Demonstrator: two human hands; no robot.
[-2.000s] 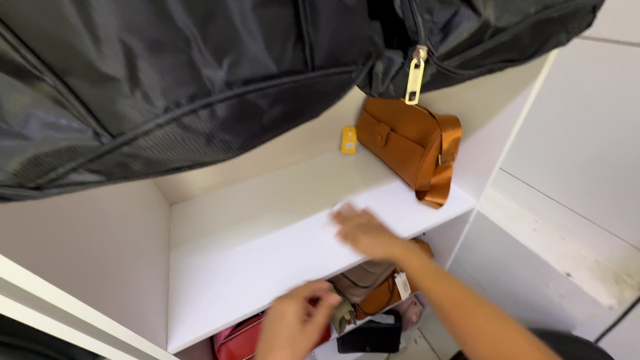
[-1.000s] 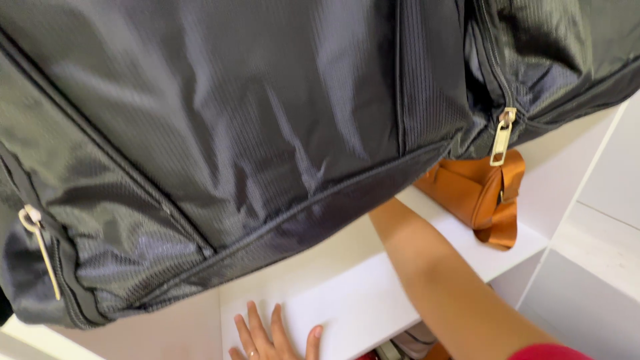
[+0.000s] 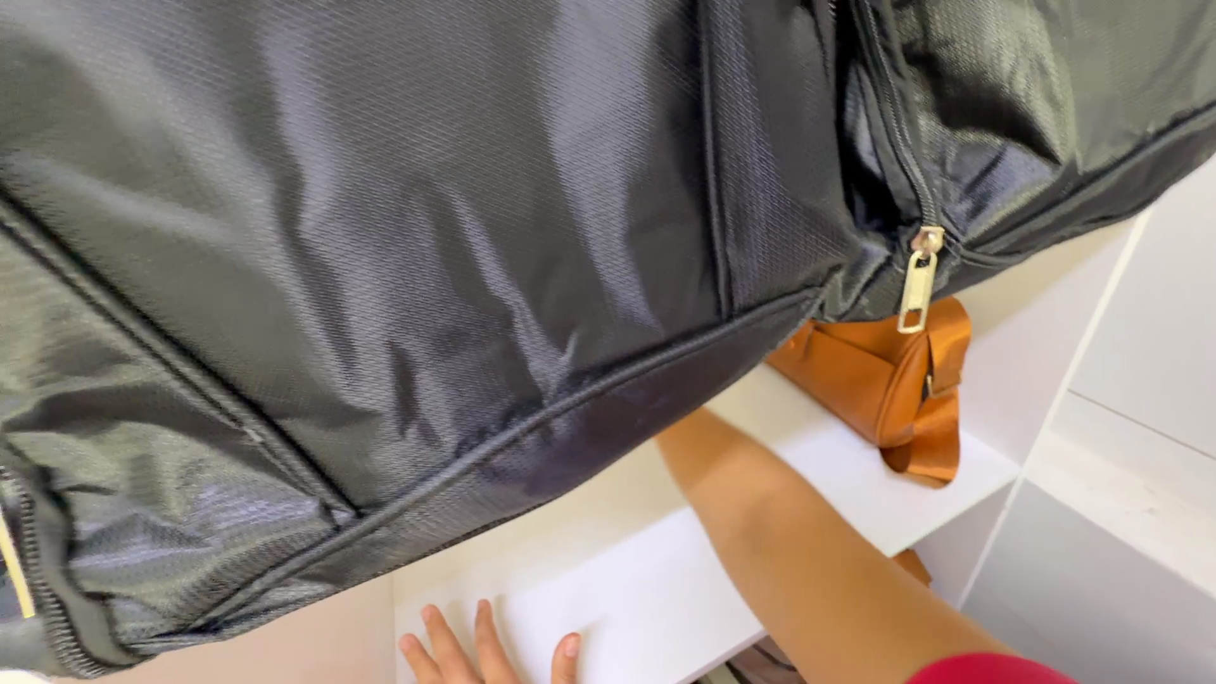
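My left hand point(image 3: 484, 651) is at the bottom edge of the view, fingers spread over the white shelf point(image 3: 608, 589), holding nothing; whether it touches the shelf is unclear. My right forearm reaches across the shelf, and its hand is hidden behind a large black fabric bag point(image 3: 456, 237) that fills the upper view. A metal zipper pull point(image 3: 917, 290) hangs from that bag. To the right of my forearm, a brown-orange shoulder bag point(image 3: 864, 380) with a wide strap rests on the shelf, its top partly covered by the black bag.
The shelf unit's white side panel point(image 3: 1054, 342) stands at the right, with pale wall tiles point(image 3: 1154, 332) beyond it. Below the shelf's front edge, parts of other items point(image 3: 760, 665) show at the bottom.
My right hand, visible over the shelf two seconds ago, has gone out of sight behind the black bag. My left hand's fingers have spread. The black bag covers more of the view.
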